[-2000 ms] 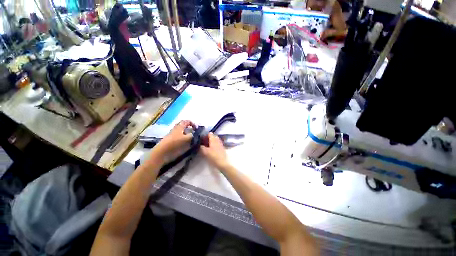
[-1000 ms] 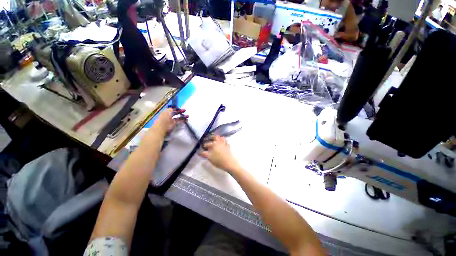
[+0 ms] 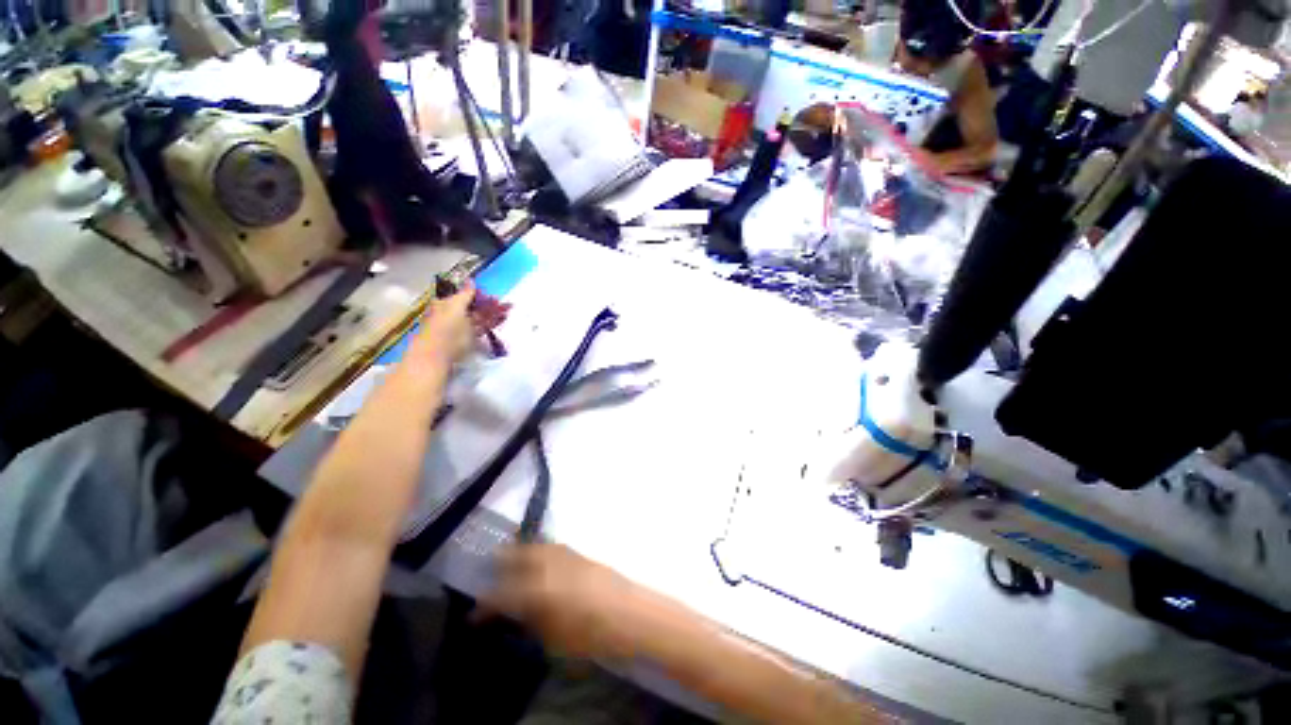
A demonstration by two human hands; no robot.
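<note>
A narrow black strip lies slantwise over pale cut pieces at the left of the white table. A grey strip lies beside it, and a dark end hangs down toward the table's front edge. My left hand is at the far left of the pieces, near the blue patch; its fingers are dark and blurred, so I cannot tell if they hold anything. My right hand is strongly blurred at the table's front edge, below the strips; its fingers are not clear.
The white sewing machine head stands at right, with black-handled snips under its arm. A beige machine is at left. Clear plastic bags lie behind. Black cloth hangs above the machine. A person's arm shows at the back.
The strips, first bunched between both hands, now lie spread on the pieces. My left hand has moved away up and left; my right hand has moved down to the front edge.
</note>
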